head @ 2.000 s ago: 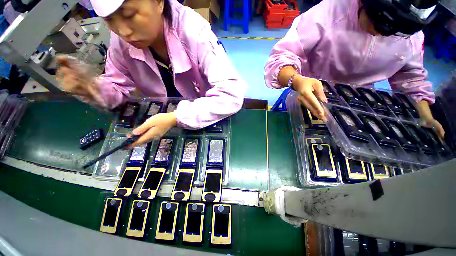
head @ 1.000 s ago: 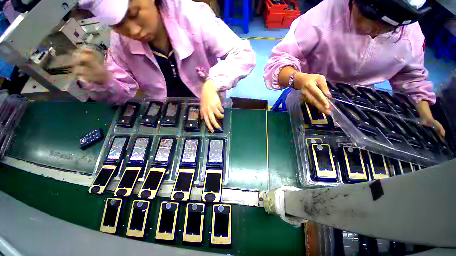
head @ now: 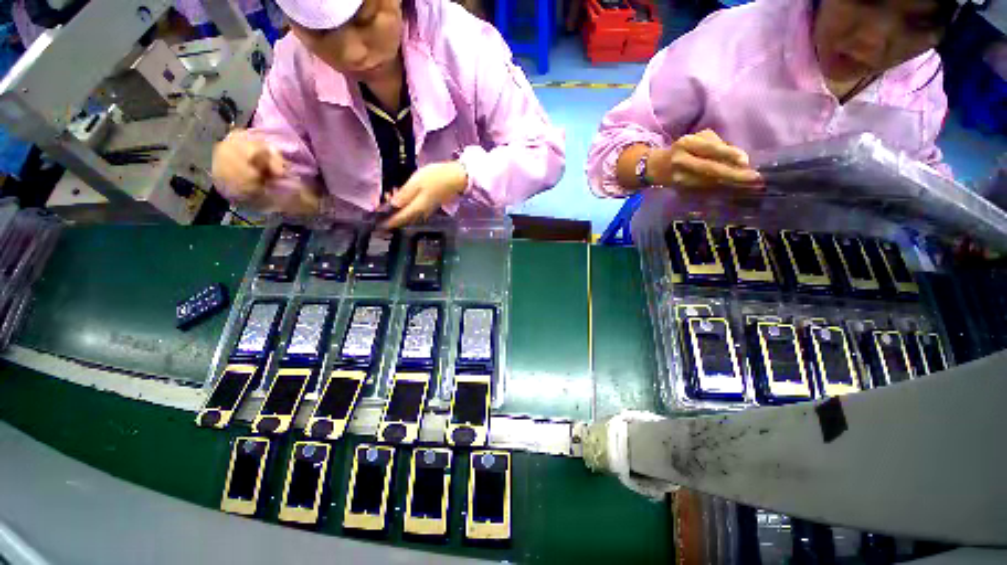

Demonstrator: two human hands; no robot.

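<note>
Neither of my hands is in view. Nearest me, a row of closed gold-rimmed phones [head: 369,488] lies on the green belt [head: 585,497]. Behind it, several opened phones [head: 405,406] rest with their gold-rimmed screen halves over the pale rail and their silvery speckled halves in the front pockets of a clear blister tray [head: 497,289]. Dark phone parts [head: 425,259] lie in four back pockets; the far right back pocket holds none. A small dark keypad [head: 202,306] lies left of the tray.
Across the belt, one person in pink [head: 442,121] holds a small dark piece; another [head: 751,105] holds up a tilted clear tray [head: 883,166] above a tray of gold-rimmed phones [head: 713,353]. A grey-white arm [head: 773,452] crosses the lower right. Machines [head: 144,110] stand upper left.
The left person laid an opened phone at the tray's left end, then lifted a dark part from the far right back pocket. The right person raised and tilted the upper tray, uncovering the phones beneath.
</note>
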